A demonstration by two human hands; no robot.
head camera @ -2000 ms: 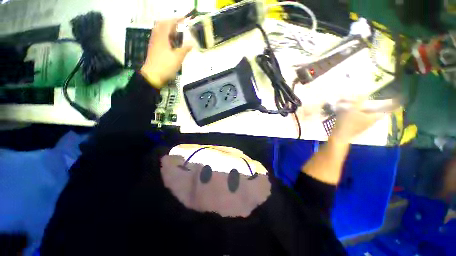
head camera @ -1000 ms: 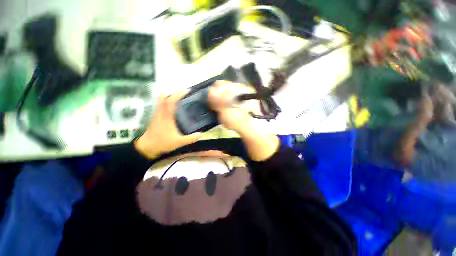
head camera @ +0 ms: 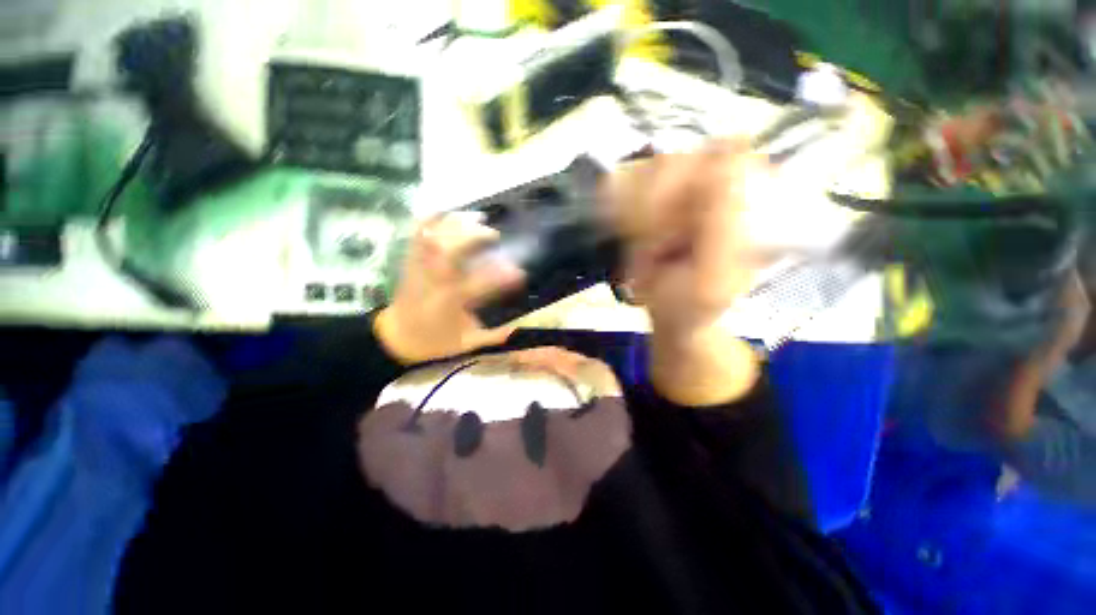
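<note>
A short black socket unit (head camera: 547, 234) is held up over the bench edge in front of my chest, tilted with its right end higher. My left hand (head camera: 451, 288) grips its left end. My right hand (head camera: 685, 228) is at its right end, strongly blurred; whether it grips the unit or its cord cannot be told. The outlet face is not clearly seen.
A bundled black cord (head camera: 180, 132) lies on green and white printed sheets (head camera: 240, 240) at left, beside a dark printed panel (head camera: 343, 120). A framed device (head camera: 559, 78) and white cable (head camera: 721, 48) lie at the back. A blue bin (head camera: 829, 421) and a person's arm (head camera: 1034, 360) are at right.
The socket unit lay on the bench with my hands apart; both came to it and it was lifted. Since then my right hand has moved right and up.
</note>
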